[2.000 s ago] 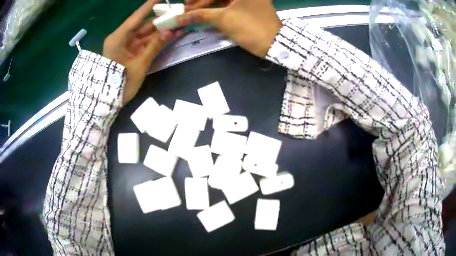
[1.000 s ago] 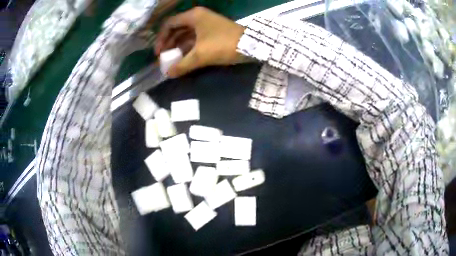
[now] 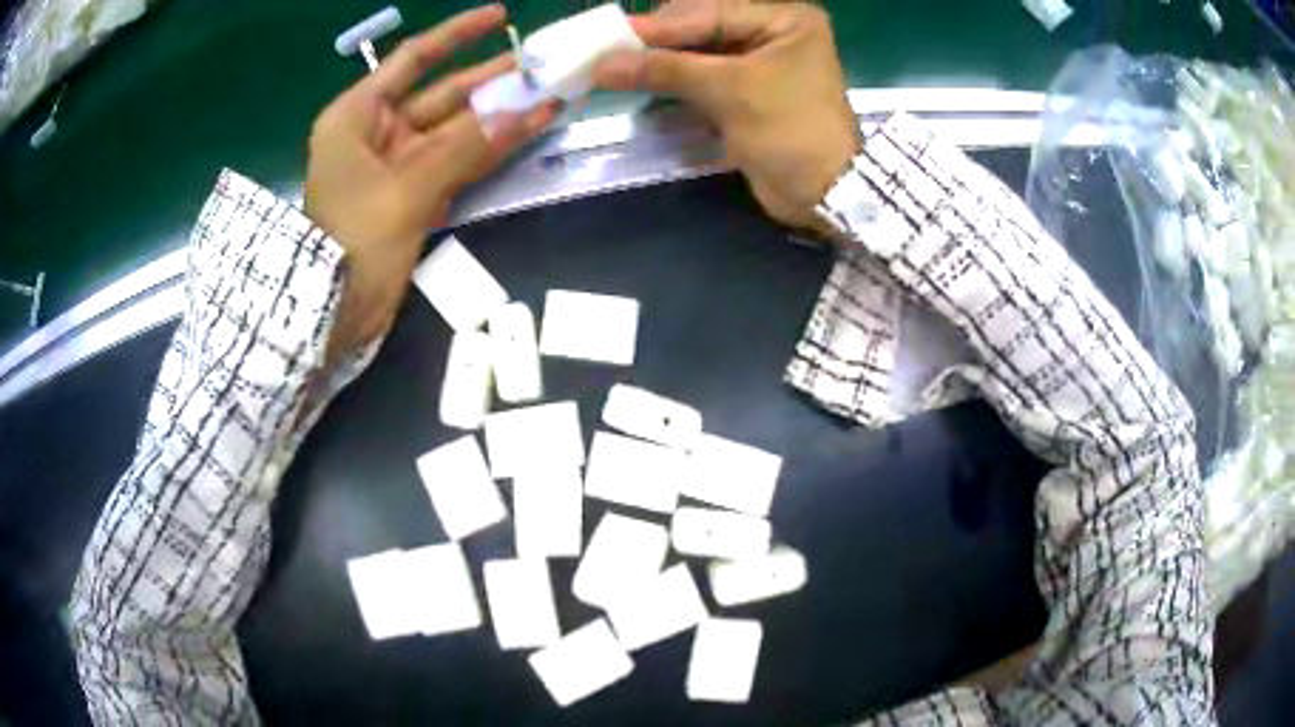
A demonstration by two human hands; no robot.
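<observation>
My right hand (image 3: 753, 85) is at the top centre, with finger and thumb gripping a white block-shaped housing (image 3: 585, 46). My left hand (image 3: 398, 156) is just left of it, palm partly up, with its fingertips on a small white stemmed part (image 3: 509, 97) that touches the housing's left end. A thin stem shows between the two pieces; whether it is inside the housing cannot be told. Both hands are over the metal rail. Several loose white housings (image 3: 547, 509) lie spread on the black worktop (image 3: 909, 568) below the hands.
The green belt (image 3: 213, 128) runs behind the pale curved rail (image 3: 128, 315). A white unit with a stem (image 3: 368, 31) lies on the belt beside my left fingers. A clear bag of white pieces (image 3: 1221, 242) is at the right. A pale bag (image 3: 50, 43) is at the upper left.
A second ago my left hand was out of sight with its arm stretched over the belt; it is now back beside my right hand. The right hand has moved up and right with the housing.
</observation>
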